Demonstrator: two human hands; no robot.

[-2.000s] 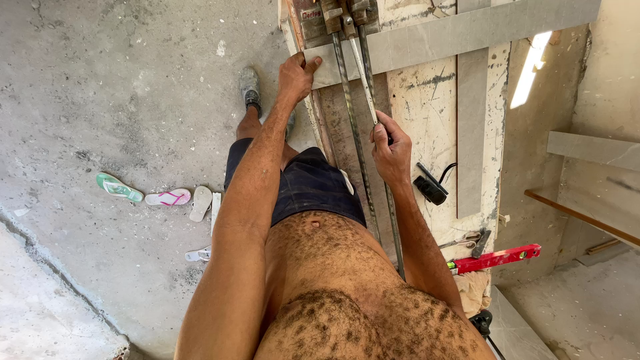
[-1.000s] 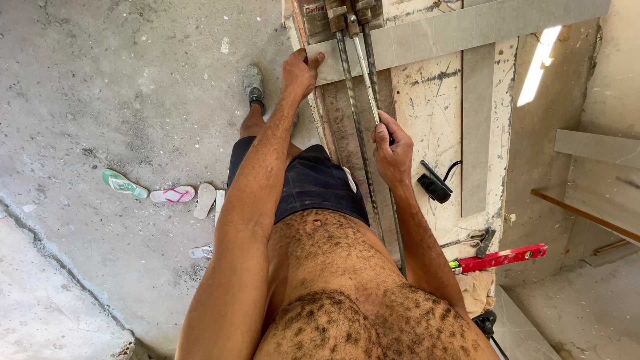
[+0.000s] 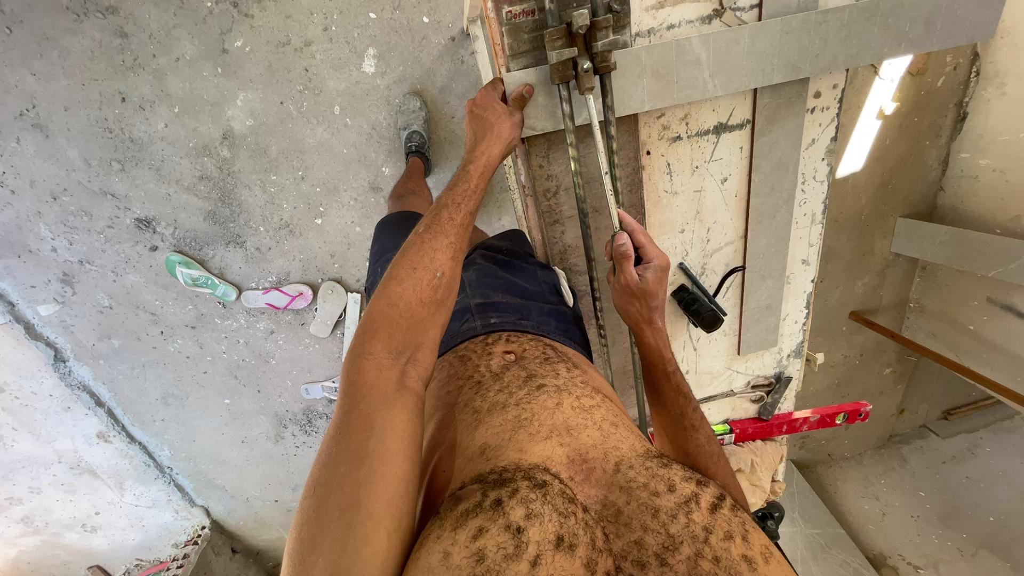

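Note:
A manual tile cutter with two long steel rails (image 3: pixel 578 184) lies along the worktable, its slider near the top of the view. My right hand (image 3: pixel 638 276) is closed around the end of the cutter's metal handle (image 3: pixel 602 156), which slants up to the slider. My left hand (image 3: pixel 498 118) rests at the left end of a long grey tile strip (image 3: pixel 720 62), thumb on its face and fingers at its edge. The strip lies crosswise under the rails. Another grey tile strip (image 3: pixel 772 216) lies lengthwise on the table's right side.
A black tool (image 3: pixel 698 308), pliers (image 3: pixel 744 392), a hammer-like tool (image 3: pixel 774 398) and a red spirit level (image 3: pixel 800 422) lie right of my right arm. Flip-flops (image 3: pixel 278 297) are on the concrete floor at left. A wooden bar (image 3: pixel 936 352) and a grey strip (image 3: pixel 960 248) are at far right.

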